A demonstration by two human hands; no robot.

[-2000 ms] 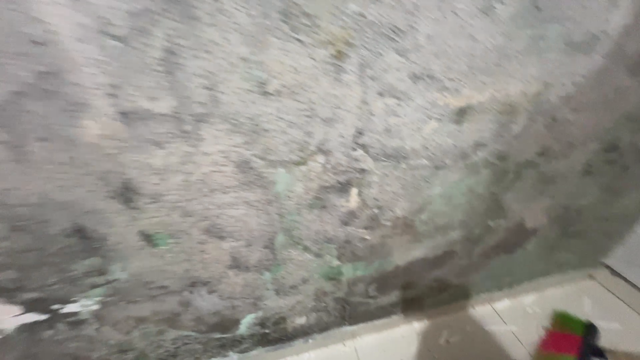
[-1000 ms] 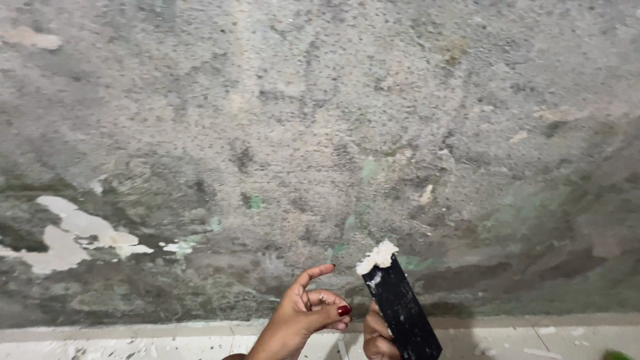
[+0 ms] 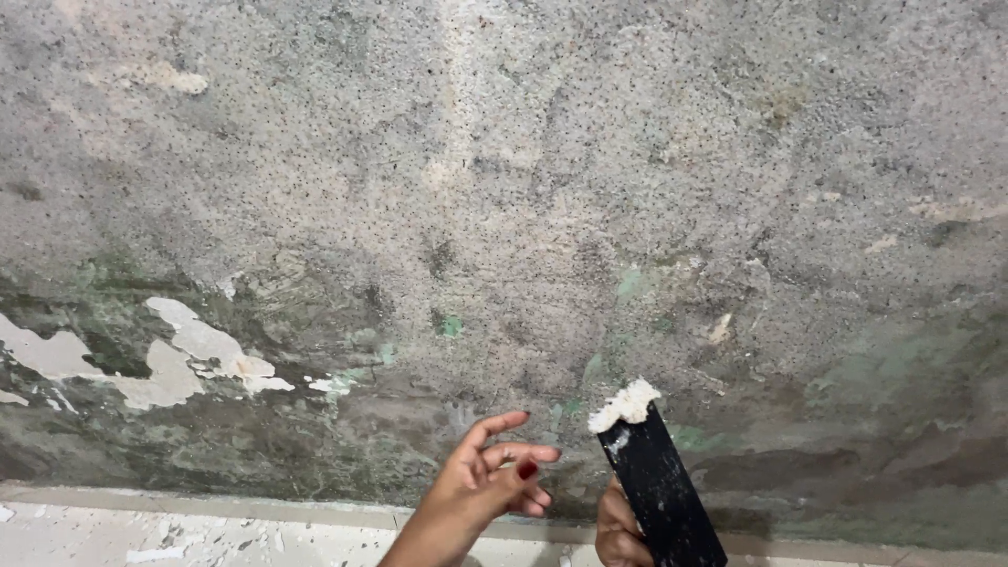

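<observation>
In the head view my right hand (image 3: pixel 620 526) grips a long, flat black tool (image 3: pixel 665 488) near the bottom, partly behind it. The tool tilts up to the left, with a lump of white paste (image 3: pixel 626 405) on its top edge and pale smears on its face. What kind of tool it is, I cannot tell. Left of it, my left hand (image 3: pixel 504 472) hangs in the air with fingers apart and slightly curled, holding nothing. Behind both hands stands a rough, stained plaster wall (image 3: pixel 504 236) with green paint traces.
Jagged patches of pale coating (image 3: pixel 197 339) remain on the wall at the lower left. Along the wall's foot runs a light tiled floor (image 3: pixel 260 539), strewn with white flakes and chips.
Both hands and the black tool have come into view since the first frame. The view swung strongly at first. From the middle frame to now, the left hand's fingers have shifted slightly.
</observation>
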